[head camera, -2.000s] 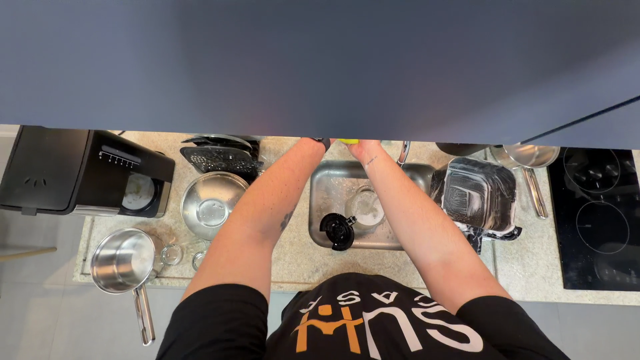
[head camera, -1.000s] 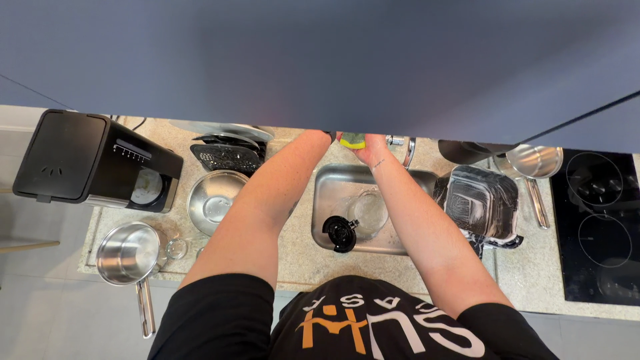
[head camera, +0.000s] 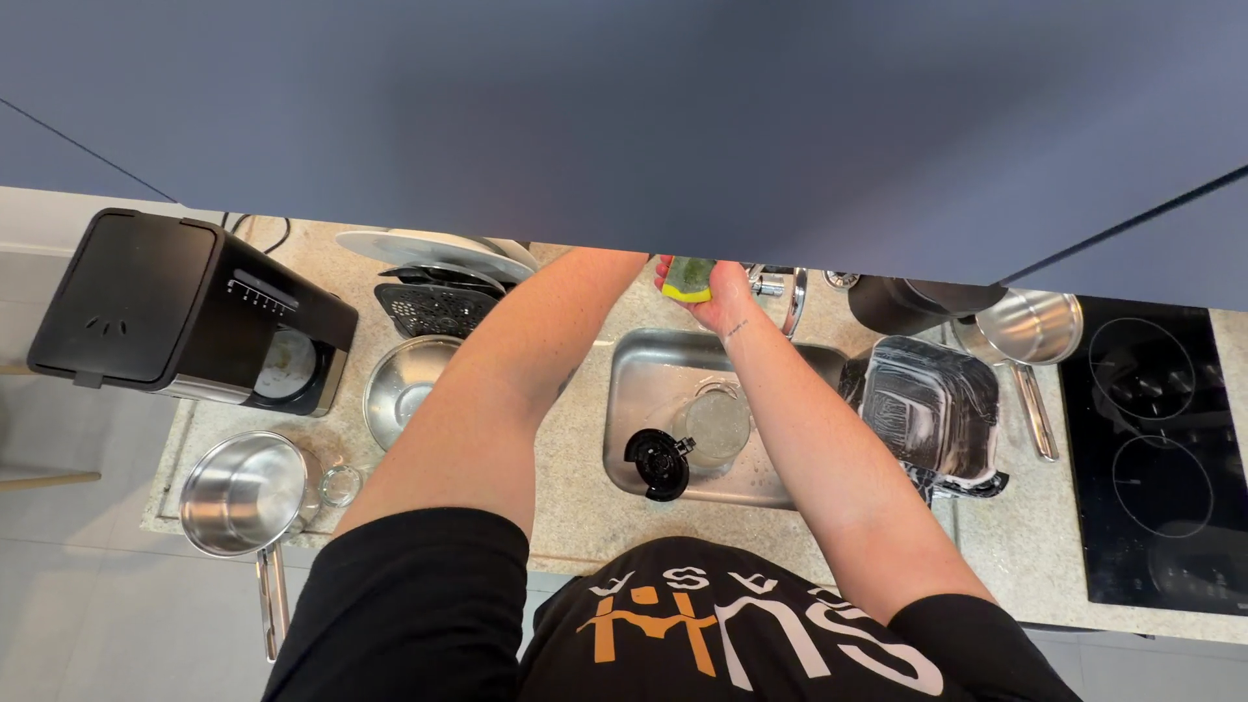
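Observation:
My right hand (head camera: 721, 292) grips a green and yellow sponge (head camera: 689, 279) just below the edge of the blue-grey cabinet, beside the chrome faucet (head camera: 797, 300). The cabinet hides my left hand; only that forearm shows, reaching up beneath it. Nearer my body is a stainless steel sink (head camera: 634, 361). In it lie a round clear glass vessel (head camera: 719, 425) and a black plastic lid (head camera: 659, 464), side by side. To the right of the sink sits a soapy black rectangular pan (head camera: 931, 409).
At left stand a black coffee maker (head camera: 127, 302), a steel saucepan (head camera: 244, 493), a glass (head camera: 340, 485), a steel bowl (head camera: 405, 385) and racked plates (head camera: 439, 249). Another saucepan (head camera: 1033, 327) and a black cooktop (head camera: 1150, 458) are at right. The cabinet (head camera: 624, 127) overhangs the counter.
The sponge, barely visible under the cabinet edge two seconds ago, now shows clearly in my right hand. The view has shifted slightly. The glass vessel and black lid stay in the sink.

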